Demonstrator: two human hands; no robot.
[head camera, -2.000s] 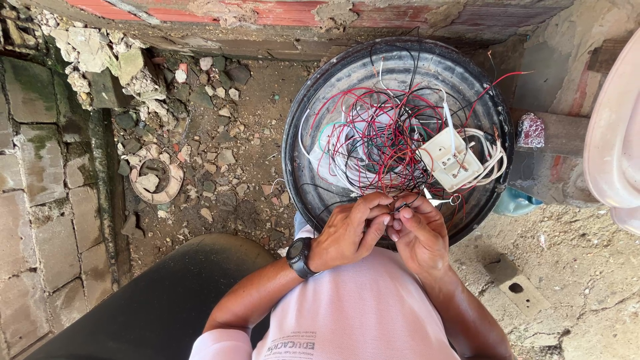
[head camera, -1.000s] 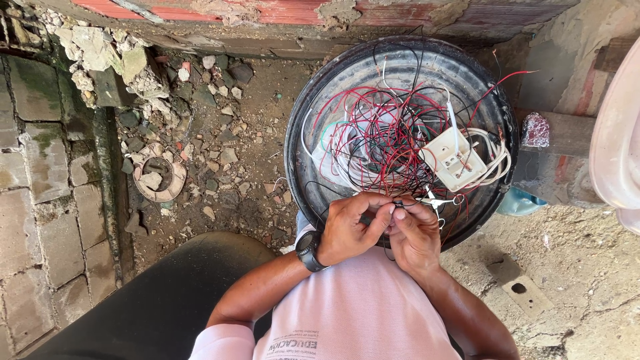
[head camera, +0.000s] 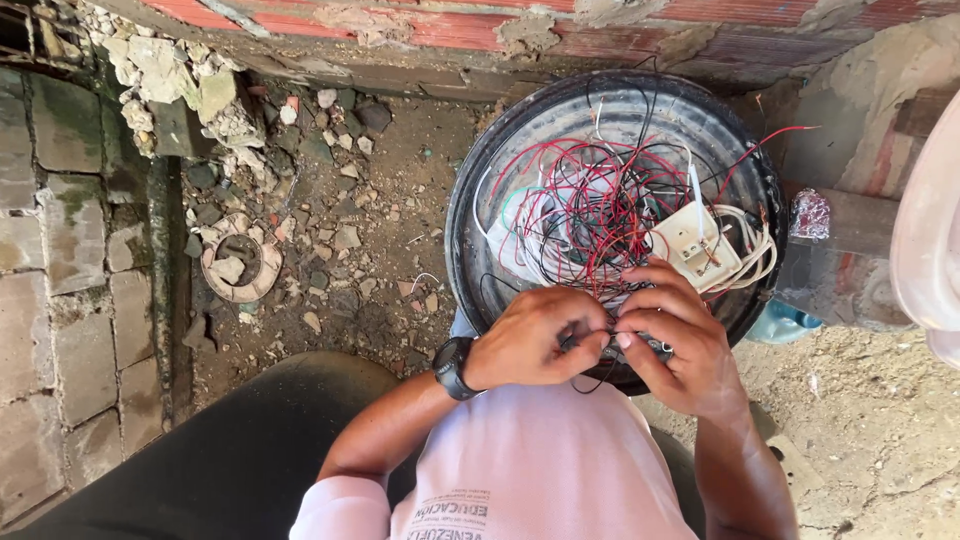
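A round black tub (head camera: 469, 225) holds a tangle of thin red, black and white electrical wires (head camera: 592, 202). At the right of the tangle lies an open cream plastic electrical box (head camera: 694, 247) with metal contacts inside, beside a coil of white cable (head camera: 757, 255). Over the near rim, my left hand (head camera: 544, 337), with a black watch at the wrist, pinches a thin black wire (head camera: 589, 390) between thumb and finger. My right hand (head camera: 675, 337) meets it fingertip to fingertip, thumb and finger on the same wire; its other fingers are spread near the box.
A brick wall (head camera: 450, 30) runs behind the tub. Rubble and a broken ring-shaped piece (head camera: 240, 259) lie on the ground to the left. Crumpled foil (head camera: 810, 215) rests on a ledge at the right, near a pale plastic object (head camera: 930, 225) and a bluish plastic container (head camera: 784, 322).
The fingers of my right hand have spread upward toward the cream box. A black wire loop now shows below my fingertips. Both hands stay close together at the near rim.
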